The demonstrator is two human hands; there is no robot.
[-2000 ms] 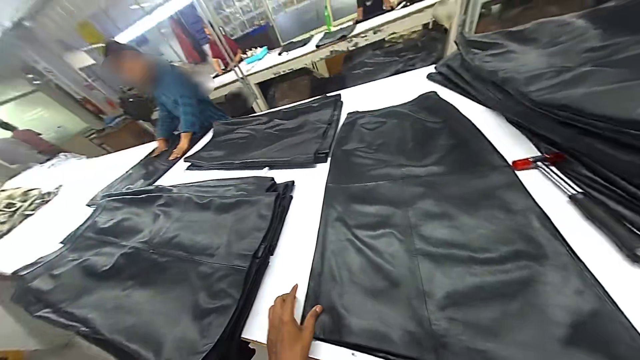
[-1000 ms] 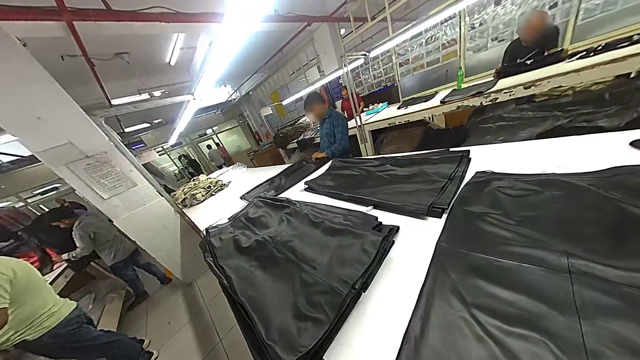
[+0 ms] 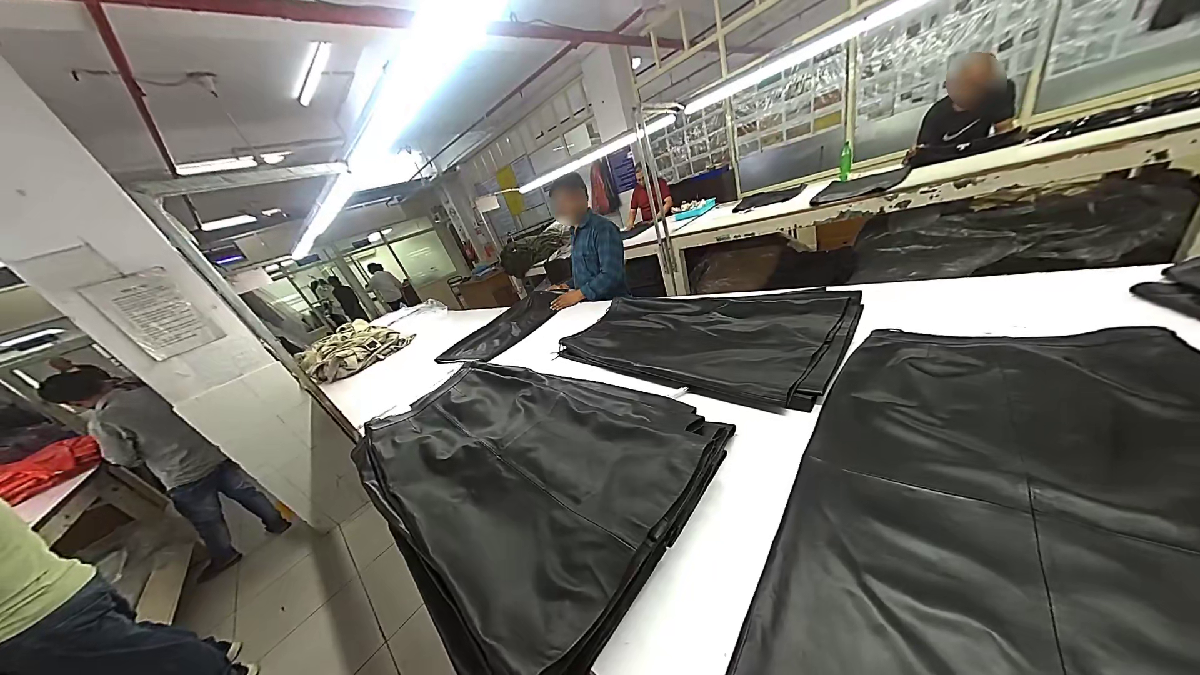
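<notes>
Neither my left hand nor my right hand is in the head view. A large black leather skirt (image 3: 947, 497) lies flat at the right, cut off by the frame's edge. Left of it, a stack of black leather skirts (image 3: 525, 497) rests at the near edge of the white table (image 3: 694, 562). Behind, another stack of black leather skirts (image 3: 722, 337) lies across the table. Farther left is a narrow folded black piece (image 3: 502, 328), with a co-worker's hands at its far end.
A co-worker in a blue shirt (image 3: 598, 255) stands at the table's far side. A heap of light cloth (image 3: 352, 349) lies at the far left end. A white pillar (image 3: 206, 375) rises left of the table. Other people are at the left and at a back table (image 3: 1041, 155).
The view has swung left and up from two seconds ago. The hand seen then at the bottom, beside the large skirt, is out of view.
</notes>
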